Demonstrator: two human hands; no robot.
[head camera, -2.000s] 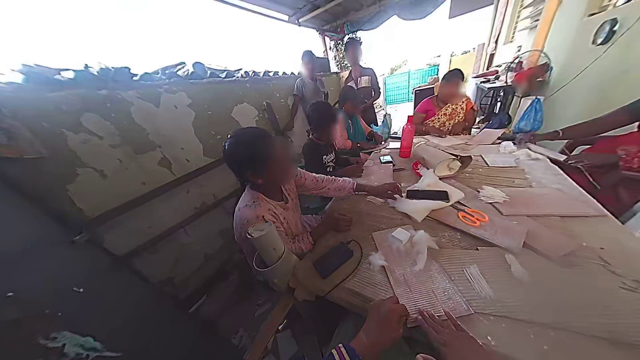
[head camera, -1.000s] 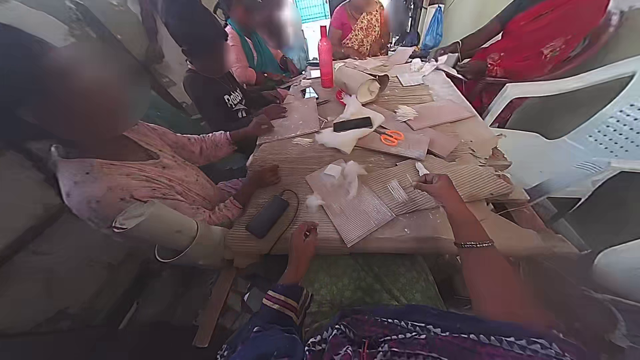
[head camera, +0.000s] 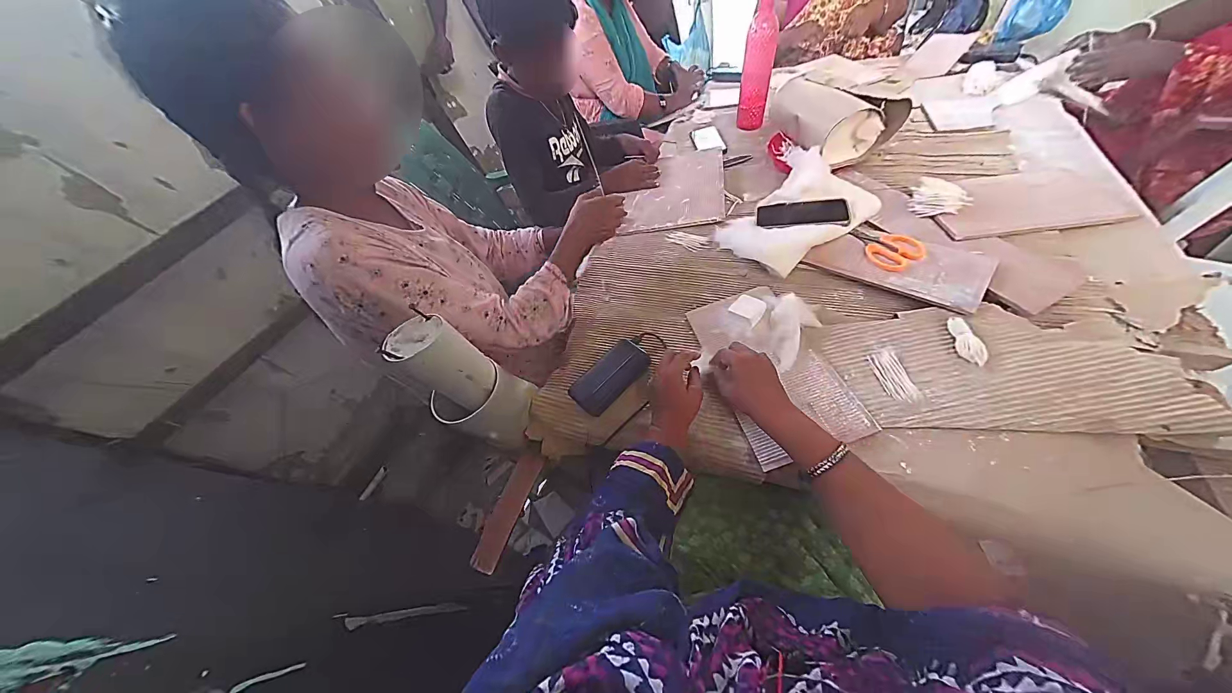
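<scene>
My left hand (head camera: 677, 393) is at the near left edge of a ribbed board (head camera: 818, 395), between it and a dark case with a cord (head camera: 610, 377). Close to its right, my right hand (head camera: 749, 381) is bent over the board's left side, its fingertips at the edge of white cotton fluff (head camera: 787, 332). Whether either hand pinches a bit of cotton cannot be told. A small white block (head camera: 747, 308) lies beside the fluff. Thin white cotton wicks (head camera: 894, 373) lie in a row right of the board, and a tied wick bundle (head camera: 966, 342) lies beyond them.
Orange-handled scissors (head camera: 895, 252) and a phone (head camera: 803, 213) on white cotton lie farther back. A pink bottle (head camera: 757, 67) stands by a rolled sheet (head camera: 828, 120). A person in a floral top (head camera: 433, 279) sits close on the left, with others beyond. Pale pipes (head camera: 452, 371) stand at the left corner.
My right hand has moved left from beside the small white things at the right to the cotton and my left hand. The view has shifted strongly.
</scene>
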